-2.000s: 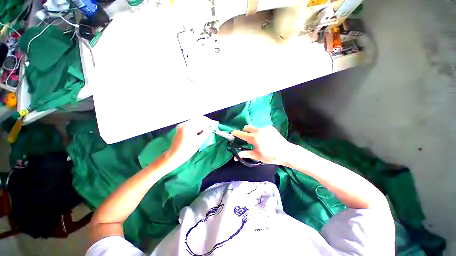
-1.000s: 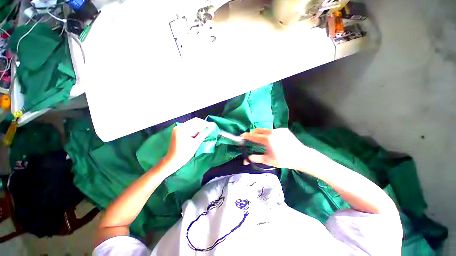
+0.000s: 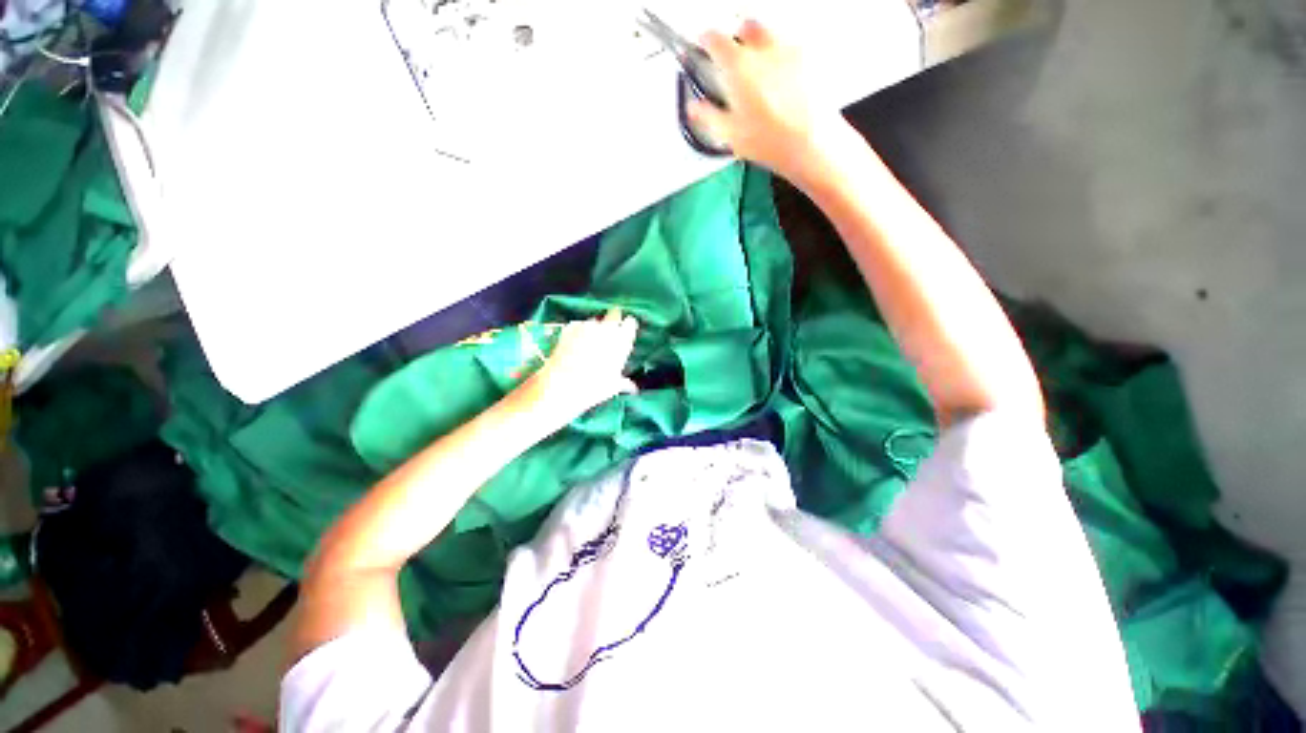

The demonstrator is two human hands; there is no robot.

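Observation:
The green garment piece (image 3: 688, 272) lies over the lap below the table edge, with a bit of yellow print showing beside my left hand. My left hand (image 3: 587, 361) grips a fold of this green cloth. My right hand (image 3: 759, 93) is over the white table and holds the thread scissors (image 3: 698, 89) by their dark handles. The blades point up and left, towards the back of the table. Whether the scissors touch the table top is hard to tell in the glare.
The white machine table (image 3: 330, 244) spans the top. Green pieces (image 3: 57, 201) lie on a side table at left. More green cloth (image 3: 1132, 430) heaps at right. A black item (image 3: 136, 559) rests on a chair at lower left. Grey floor (image 3: 1174, 186) shows at right.
My right hand has moved from the lap up over the table with the scissors. My left hand has stayed at the cloth, where yellow print now shows. The view has shifted to the right.

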